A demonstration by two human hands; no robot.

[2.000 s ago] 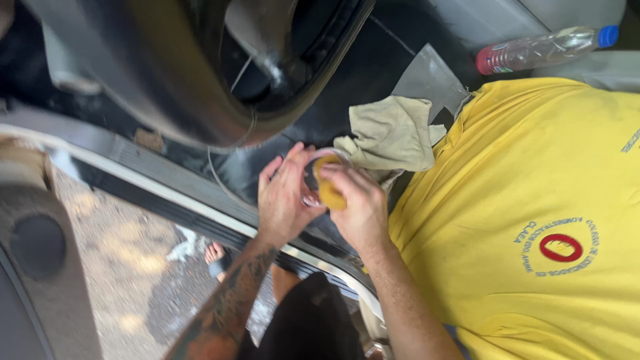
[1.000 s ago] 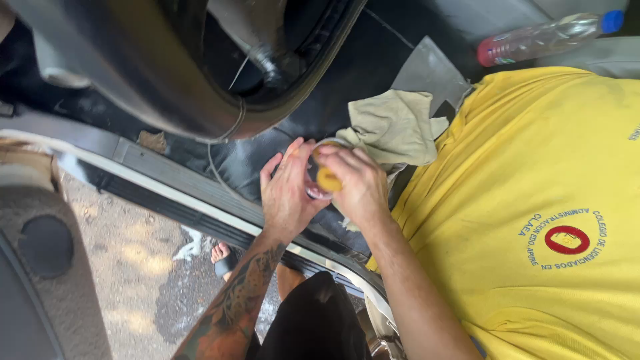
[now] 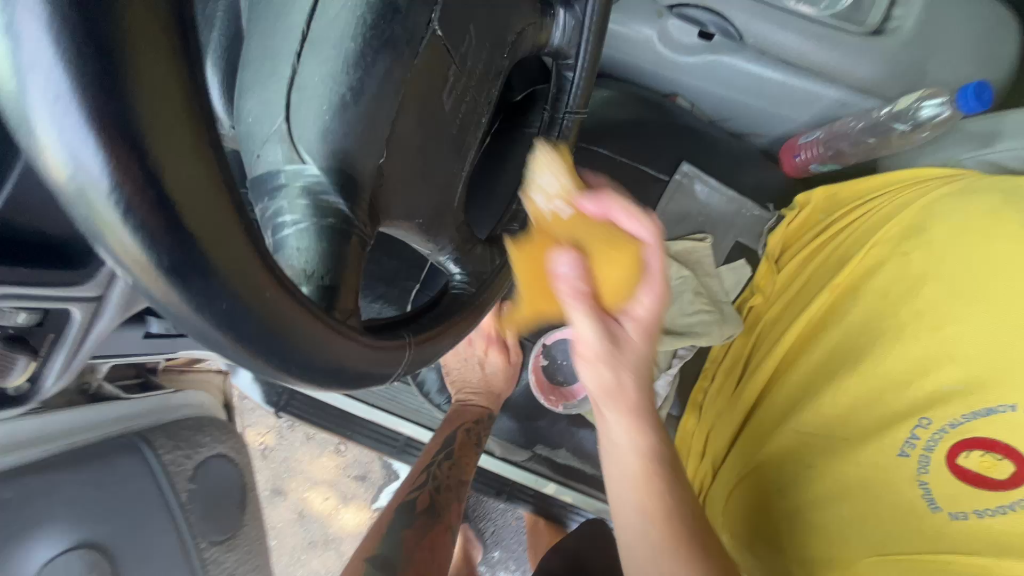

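Observation:
My right hand (image 3: 612, 296) grips a yellow sponge or cloth (image 3: 588, 248) with a pale patch at its upper end; it is blurred and raised beside the rim of a black steering wheel (image 3: 296, 344). Lower down, my left hand (image 3: 484, 364) rests near the dark seat, its fingers partly hidden behind the wheel rim and the yellow piece, so its hold cannot be told. A round open tub (image 3: 540, 392) with pinkish residue on its rim sits between my hands, partly covered by my right hand. A beige cloth (image 3: 700, 296) lies just right of it.
Yellow fabric bearing a printed emblem (image 3: 840, 320) is spread at the right. A clear bottle (image 3: 888, 132) with a blue cap and red contents lies beyond it. A grey flap (image 3: 708, 208) lies by the cloth. The vehicle's door (image 3: 136, 496) stands open at lower left, over the ground.
My right hand has lifted the yellow piece from the tub up to the steering wheel. My left hand, earlier around the tub, is now left of it. The view has shifted toward the wheel.

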